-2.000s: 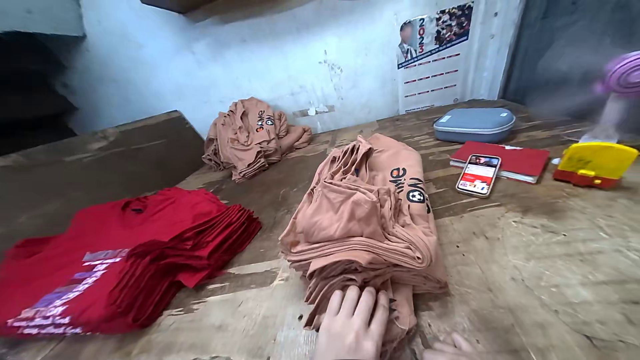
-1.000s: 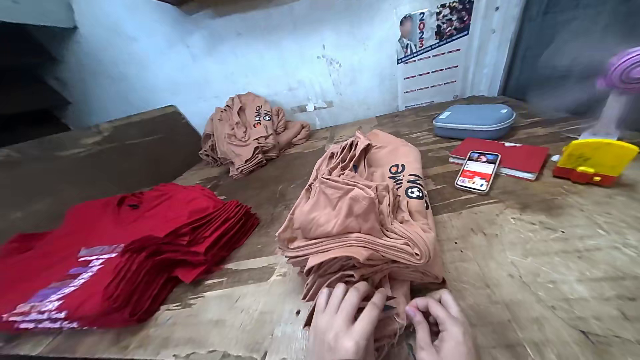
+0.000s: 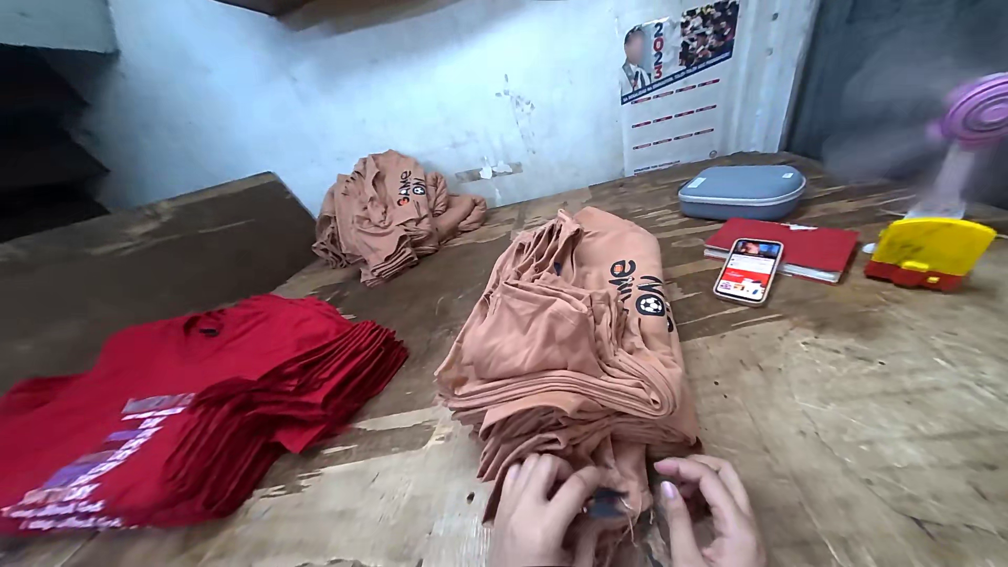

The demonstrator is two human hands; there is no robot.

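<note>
A thick stack of folded peach T-shirts (image 3: pixel 551 339) with dark print lies in the middle of the wooden table. At its near edge my left hand (image 3: pixel 543 504) grips a fold of the peach cloth, where a small dark piece shows beside the fingertips. Just right of that cloth is my right hand (image 3: pixel 713 504), fingers curled and thumb apart from the forefinger, with loose threads near them. Whether it pinches a thread cannot be seen. A pile of red T-shirts (image 3: pixel 236 378) with light print spreads over the left side.
Another peach shirt pile (image 3: pixel 394 209) rests by the wall. At the back right are a grey-blue zip case (image 3: pixel 742 191), a red notebook (image 3: pixel 819 246), a smartphone (image 3: pixel 748 272) and a purple fan (image 3: pixel 975 114) beside a yellow and red plastic holder (image 3: pixel 929 248). A calendar (image 3: pixel 673 118) hangs behind.
My right hand was low at the frame's bottom edge two seconds ago and has come up beside the cloth. Since one second ago it has moved slightly away from my left hand.
</note>
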